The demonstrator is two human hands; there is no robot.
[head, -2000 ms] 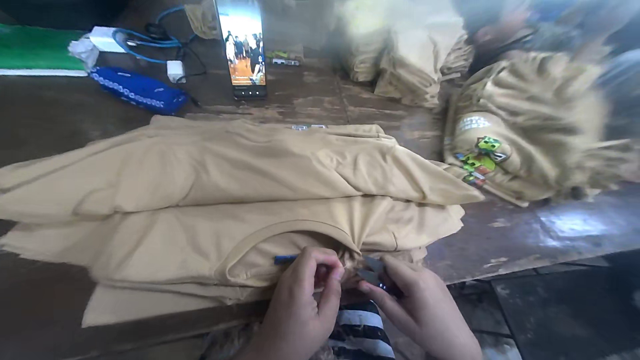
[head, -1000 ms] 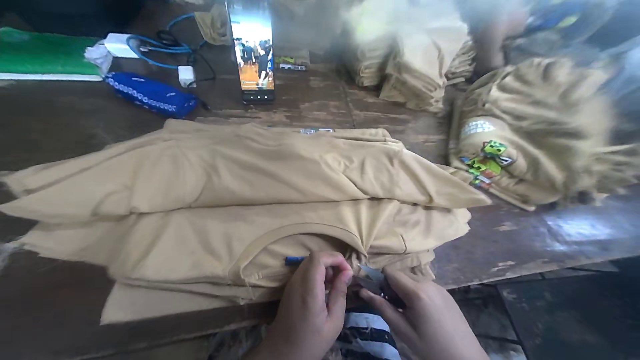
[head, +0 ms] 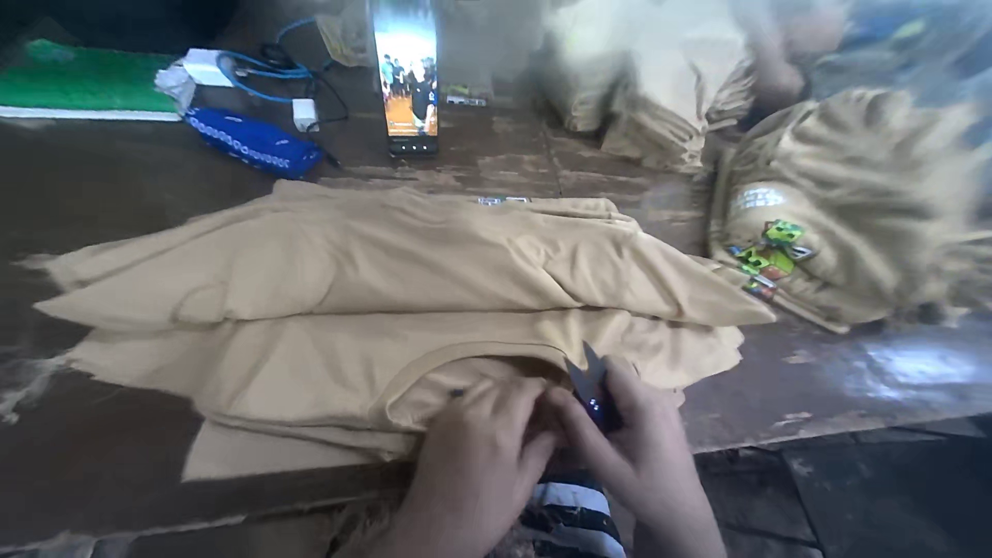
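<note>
Tan knit shirts (head: 434,263) lie in a stack across the near part of the table, the top one with its ribbed neckline (head: 465,349) toward me. At that neckline my left hand (head: 488,434) has its fingers bunched together on the fabric; what lies between the fingertips is hidden. Small thread snips (head: 593,380) are in my right hand (head: 643,442), their two pointed blades apart and directed up and away from me. The fingers of both hands meet or nearly meet just right of the neckline's middle. A small dark piece shows beside my left fingers.
A lit phone (head: 408,85) stands behind the shirts on the worn wooden table (head: 77,465). To its left are a blue pouch (head: 256,143), cables with a white adapter (head: 304,114) and a green item (head: 85,77). Folded tan cloth (head: 666,85) and a printed tan garment pile (head: 845,209) lie right.
The snips in my right hand have turned so their blades point up, away from the cloth by my left fingers. My left hand has closed over more of the blue piece that showed at the neckline.
</note>
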